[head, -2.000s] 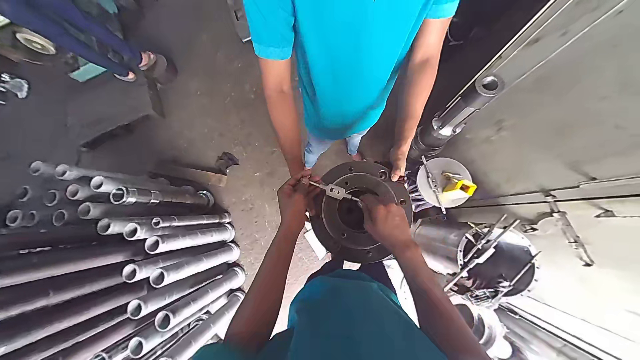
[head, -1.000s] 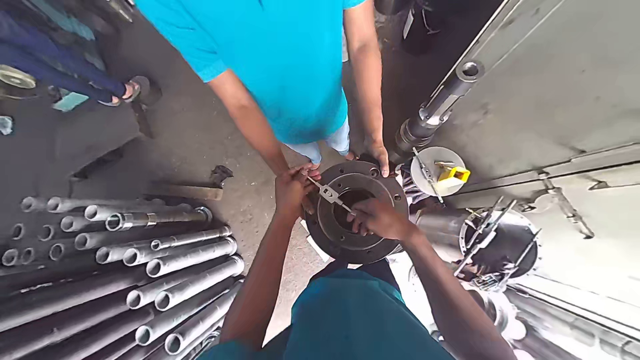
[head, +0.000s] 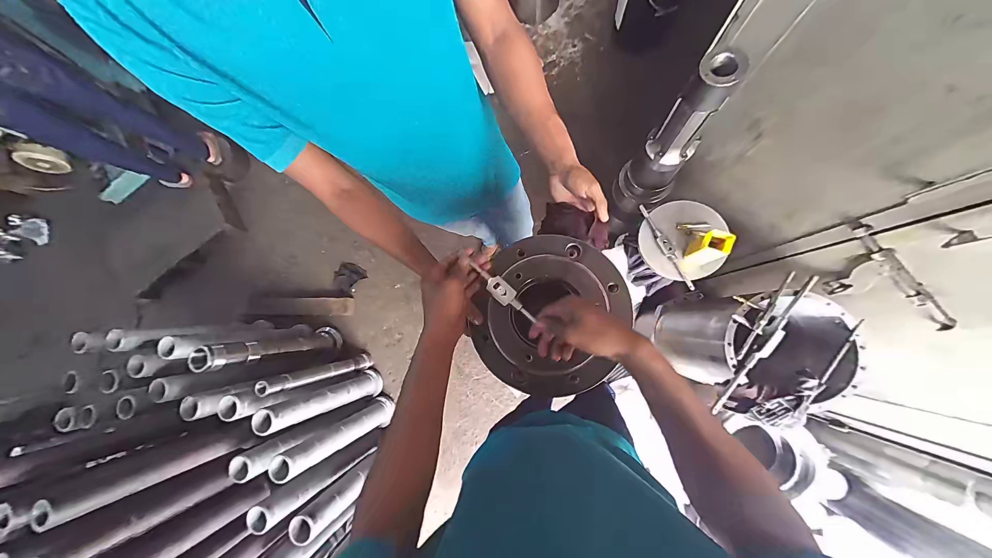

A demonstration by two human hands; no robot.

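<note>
A round dark metal flange [head: 504, 358] with bolt holes and a wide central bore stands in front of my body. Across its face lies a tap wrench [head: 502, 291], slanting from upper left to lower right. My left hand [head: 452, 298] grips the wrench's upper-left handle at the flange's left rim. My right hand [head: 577, 329] has its fingers around the lower-right handle, over the bore. Whether a tap sits in a hole beneath the wrench is hidden. Facing me, a person in a blue shirt has one hand [head: 580, 190] above a dark cloth [head: 570, 221] at the flange's far edge.
Steel tubes [head: 263, 422] are stacked at the left. On the right, a round plate [head: 659, 256] holds a yellow container [head: 709, 252] and another tap wrench. Near it stands a flanged metal cylinder [head: 694, 337] with more wrenches across it. Another person's legs [head: 101, 116] show at upper left.
The co-worker's hand on the right has come off the flange rim and is now over a dark cloth. The wrench in my hands has turned to a steeper slant.
</note>
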